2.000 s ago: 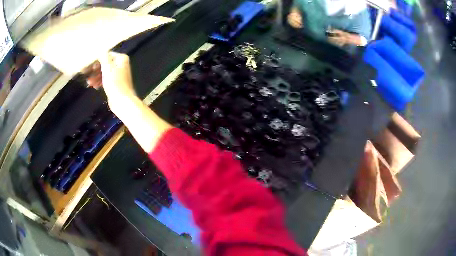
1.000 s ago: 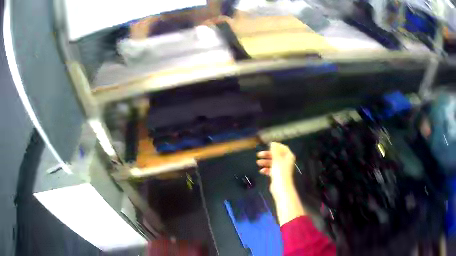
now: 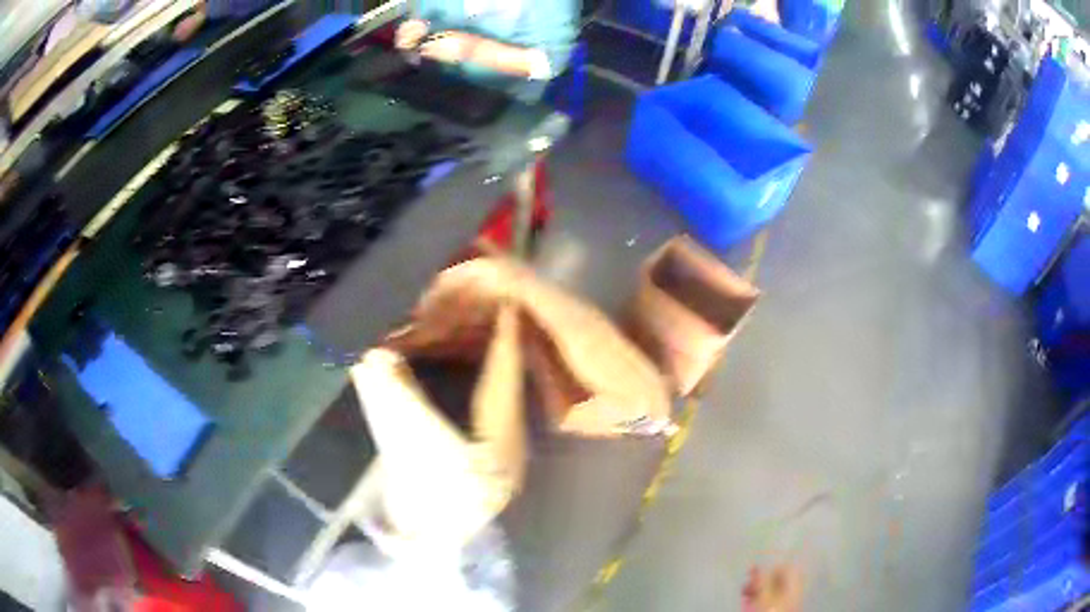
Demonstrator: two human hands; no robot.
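A large loose pile of black plastic housings [image 3: 281, 209] lies on the dark green bench-top [image 3: 239, 448] at the left, with small brass pieces [image 3: 293, 114] at its far end. A blue board [image 3: 144, 407] lies at the near left, small dark pieces at its upper edge. An open cardboard carton [image 3: 502, 359] stands beside the bench in the middle. My left hand is not in view. A small blurred orange-red patch at the bottom edge may be part of my right hand [image 3: 775, 588]; its state cannot be made out.
A brown paper sack or box [image 3: 687, 305] stands on the floor beyond the carton. Blue crates [image 3: 717, 150] stand further back, more stacked at right [image 3: 1040, 179]. A person's arm [image 3: 478, 50] is across the bench. Blurred red material [image 3: 132, 562] shows at lower left.
The view has swung right, from the shelf to the cartons and aisle. The red-sleeved arm and hand have left the bench area. The pale sheet held two seconds ago is no longer seen in hand.
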